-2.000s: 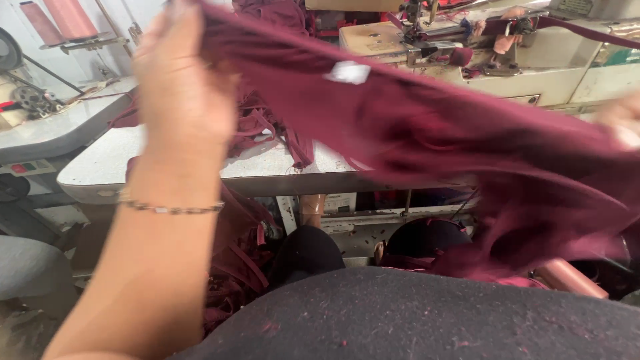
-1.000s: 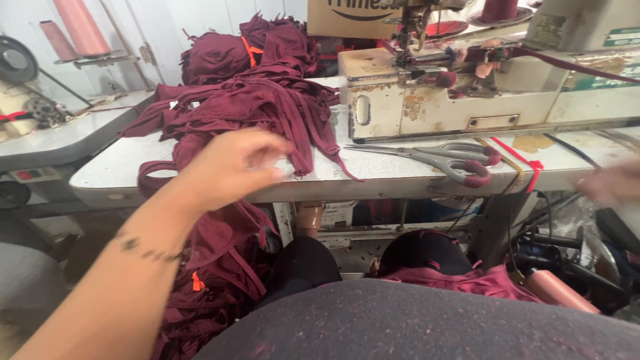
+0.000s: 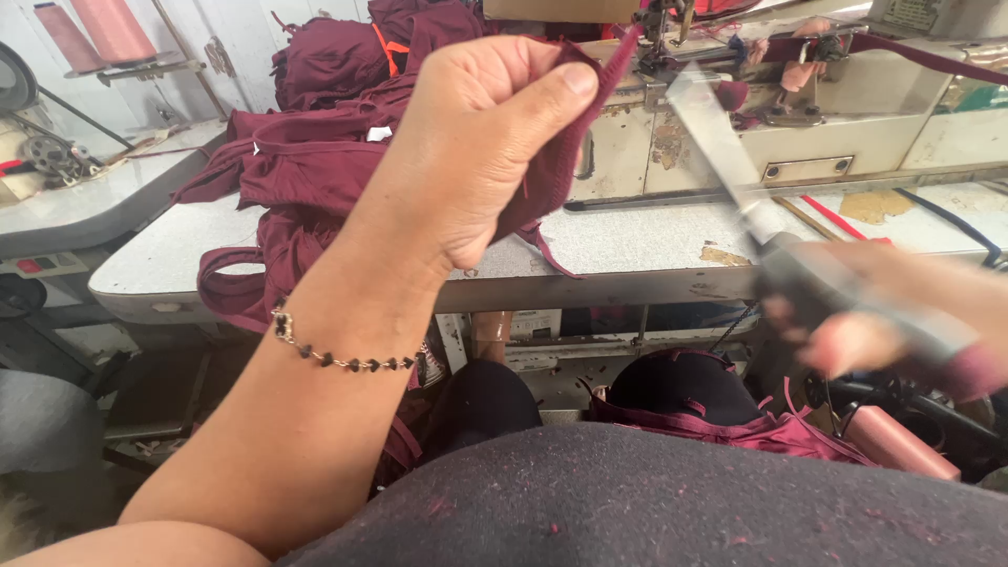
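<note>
My left hand (image 3: 504, 126), raised in front of the sewing table, pinches the edge of a maroon fabric piece (image 3: 555, 169) between thumb and fingers. Most of that piece is hidden behind the hand. To the right, my right hand (image 3: 858, 331) is closed round the grey handles of a pair of scissors (image 3: 728, 150), blurred by motion. Their blades point up and left, near the held cloth but apart from it. Behind my left hand, maroon garments (image 3: 307, 161) with straps lie heaped on the table, one bundle tied with an orange strip (image 3: 390, 49).
An industrial sewing machine (image 3: 701, 150) stands along the back of the white table (image 3: 630, 244). Pink thread cones (image 3: 118, 31) stand at upper left, above another table (image 3: 102, 185). A pink cone (image 3: 902, 441) lies low at right. Maroon cloth (image 3: 756, 437) lies by my lap.
The scissors lay on the table one second ago and are now in my right hand. My left hand, low at the heap's edge then, has risen and holds maroon fabric.
</note>
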